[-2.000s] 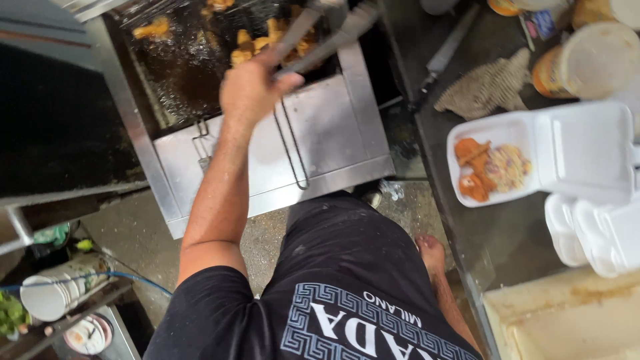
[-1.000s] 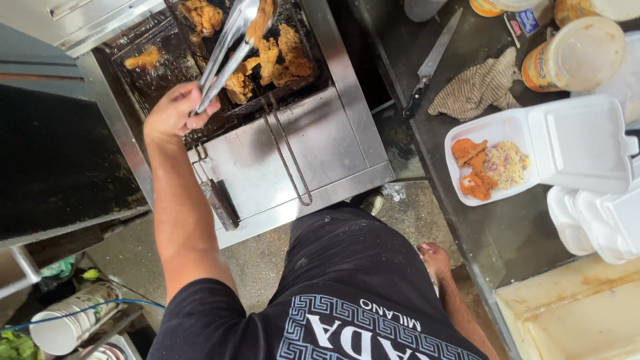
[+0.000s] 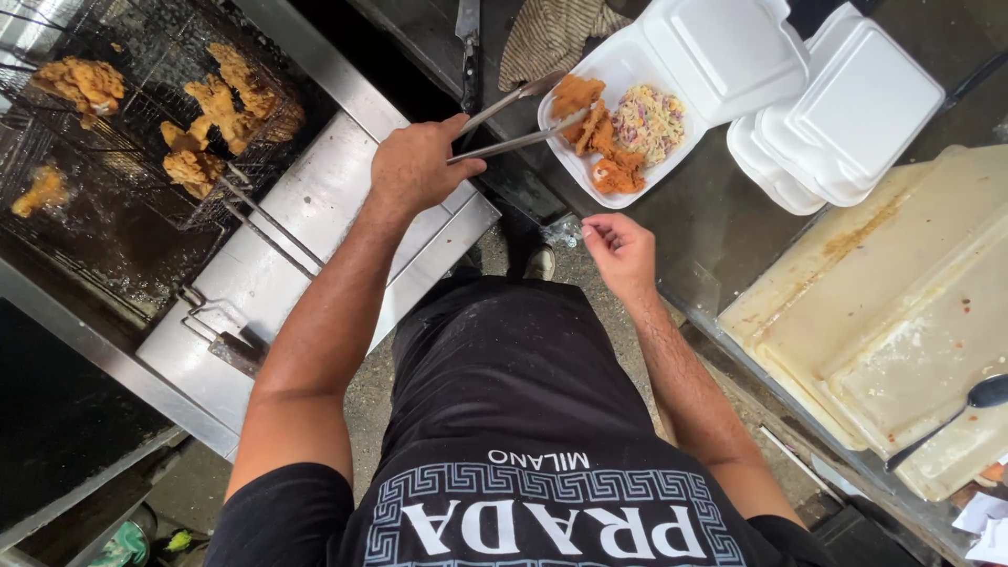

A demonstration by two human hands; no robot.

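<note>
My left hand point(image 3: 421, 164) grips metal tongs point(image 3: 512, 144); their tips reach over the fried chicken point(image 3: 618, 169) in the near part of a white foam clamshell box point(image 3: 681, 151). The box lies open on the dark counter, with coleslaw point(image 3: 650, 124) beside the chicken. Whether the tongs pinch a piece, I cannot tell. My right hand point(image 3: 622, 253), fingers curled and seemingly holding nothing, hovers at the counter's edge just below the box. At the left, more fried chicken point(image 3: 228, 102) sits in a wire basket point(image 3: 142, 150) over the fryer's oil.
Basket handles point(image 3: 272, 232) lie across the steel fryer ledge point(image 3: 315, 185). A knife point(image 3: 468, 55) and a striped cloth point(image 3: 551, 35) lie behind the box. Closed foam boxes point(image 3: 850, 110) are stacked to its right. Nearer are cream plastic trays point(image 3: 858, 276) with a dark spoon point(image 3: 945, 421).
My left hand has carried the tongs from over the fryer rightward to the foam box. My right hand has come into view. More chicken shows in the box than before. The view has shifted.
</note>
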